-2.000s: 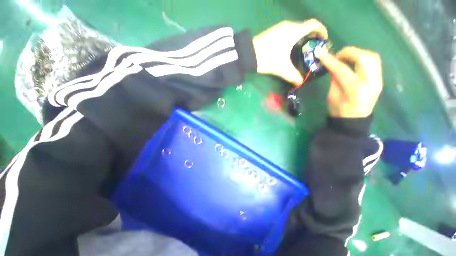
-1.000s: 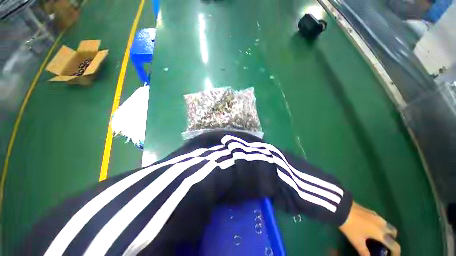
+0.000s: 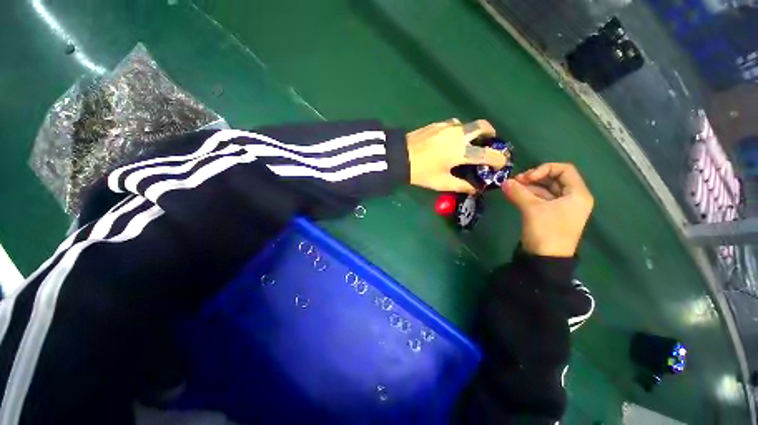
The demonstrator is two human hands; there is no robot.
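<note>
My left hand (image 3: 449, 158) is closed around a dark rounded unit (image 3: 496, 166) with an exposed blue-lit board, above the green belt. The fingertips of my right hand (image 3: 553, 207) are pinched together at the unit's lower right edge; whether they hold a small part cannot be told. A round black part with a pale spoked centre (image 3: 468, 212) is just below the unit, beside a red glow (image 3: 445, 204). A blue tray (image 3: 415, 299) lies in front of me with several thin metal rings (image 3: 356, 283) in it.
A clear bag of small parts (image 3: 116, 120) lies at the left. One loose ring (image 3: 360, 212) is on the belt (image 3: 399, 75). A black housing (image 3: 605, 56) stands beyond the edge rail (image 3: 582, 91). Another lit unit (image 3: 661, 354) lies at the lower right.
The view has swung from along the belt back down to the tray and both hands. The right hand, out of view one second ago, shows again at the unit held in the left hand.
</note>
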